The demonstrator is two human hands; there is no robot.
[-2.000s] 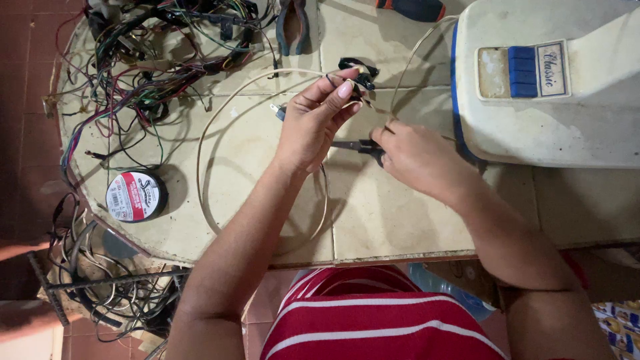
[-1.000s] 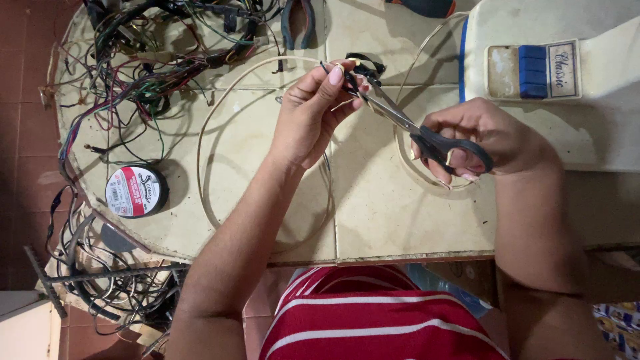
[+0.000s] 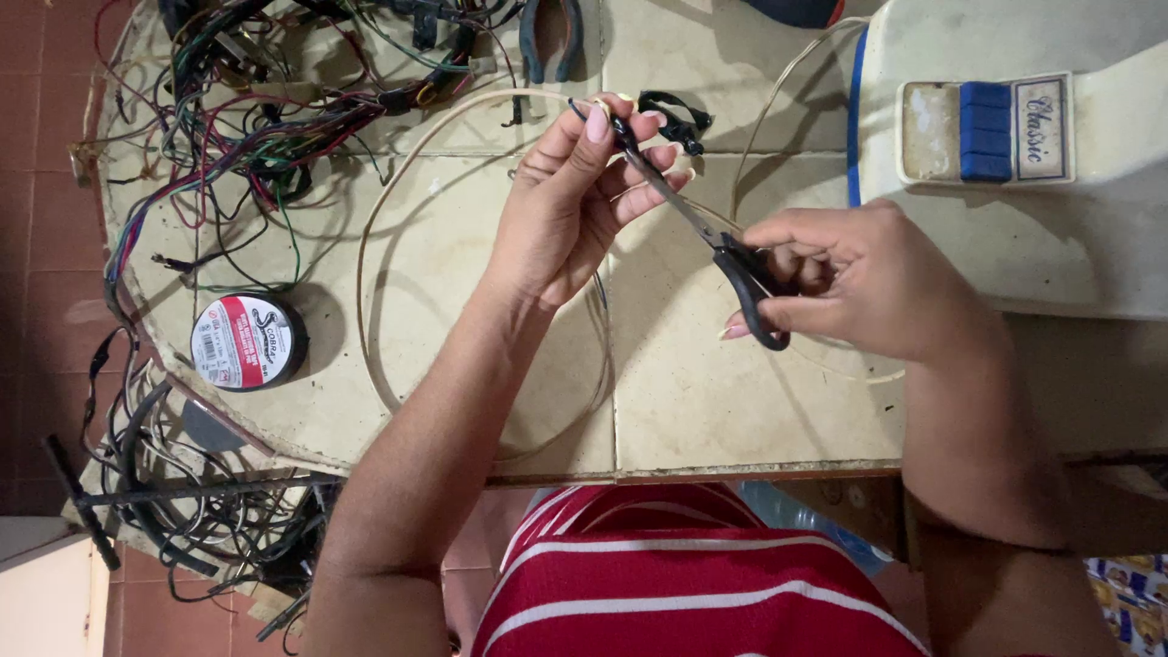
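Note:
My left hand (image 3: 575, 196) pinches the end of a cream cable (image 3: 367, 274) near a dark piece between finger and thumb. In my right hand (image 3: 853, 278) is a pair of scissors with black handles (image 3: 744, 297); its blades look closed and their tips reach the dark piece at my left fingertips. Whether the blades grip it cannot be told. The cable loops over the tiled table to the left of and below my left hand. Crumpled black tape (image 3: 673, 123) lies just beyond my left fingers. A roll of electrical tape (image 3: 248, 342) lies at the left.
Tangled wiring harnesses (image 3: 301, 137) cover the table's far left. Pliers (image 3: 551, 41) lie at the far edge of view beside them. A white appliance with blue buttons (image 3: 985, 132) stands at the right. More bundled cables (image 3: 228, 520) sit below the table's left edge.
Two seconds ago the scissors lay on the table under my hands; one second ago my right hand held them. Their blades, parted then, are now closer together, with the tips at my left fingers.

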